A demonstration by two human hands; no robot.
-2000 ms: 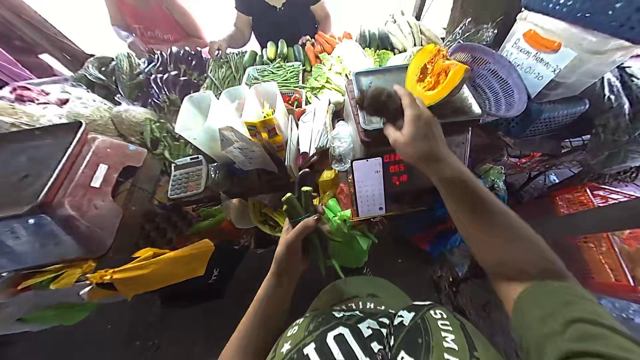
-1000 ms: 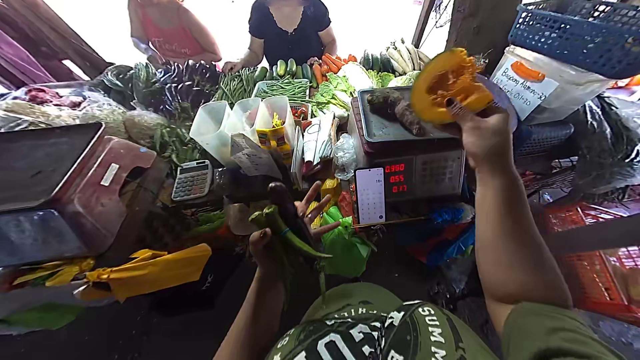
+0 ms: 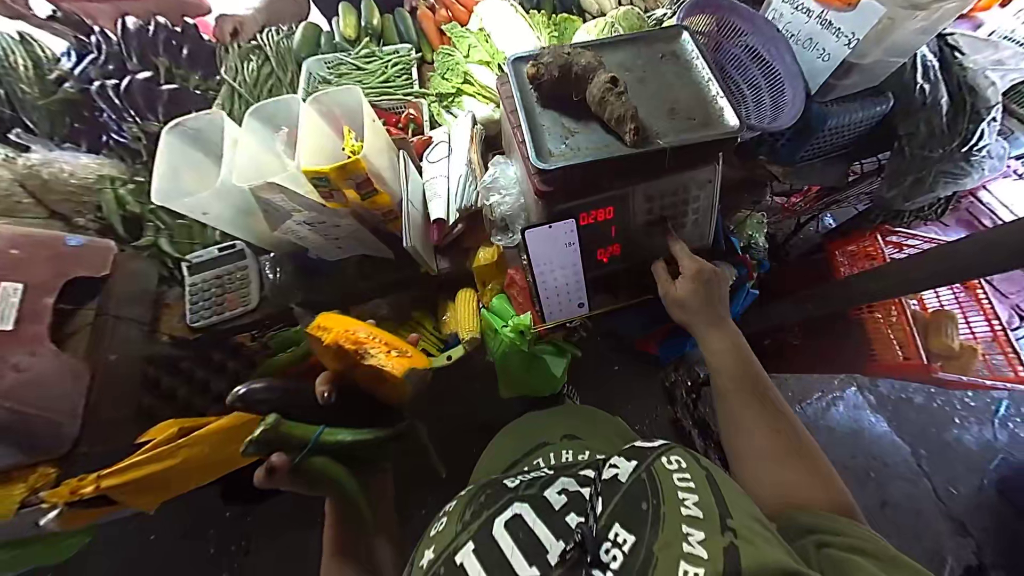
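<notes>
My left hand (image 3: 280, 472) holds a bundle of vegetables low on the left: a cut squash piece (image 3: 364, 348) with orange flesh, a dark eggplant (image 3: 280, 398) and long green vegetables (image 3: 320, 436) with a thin blue tie. My right hand (image 3: 692, 280) has its index finger extended at the keypad (image 3: 672, 204) of a digital scale; nothing is seen in it. Two knobbly brown roots, or one bent root (image 3: 588, 88), rest on the scale's metal tray (image 3: 680, 120). Left of the red display, a phone (image 3: 556, 268) showing a calculator leans upright.
A calculator (image 3: 221, 284) and white plastic containers (image 3: 196, 172) stand left of the scale. Green plastic bags (image 3: 524, 352) hang below the phone. Behind are eggplants, beans and cucumbers. A purple basket (image 3: 748, 60) is beside the tray, a red crate (image 3: 968, 320) at right. Part of another person shows at top left.
The squash piece has gone from my right hand to my left hand, joining the green vegetables. My right hand has come down from beside the tray to the scale's keypad. The view has moved closer.
</notes>
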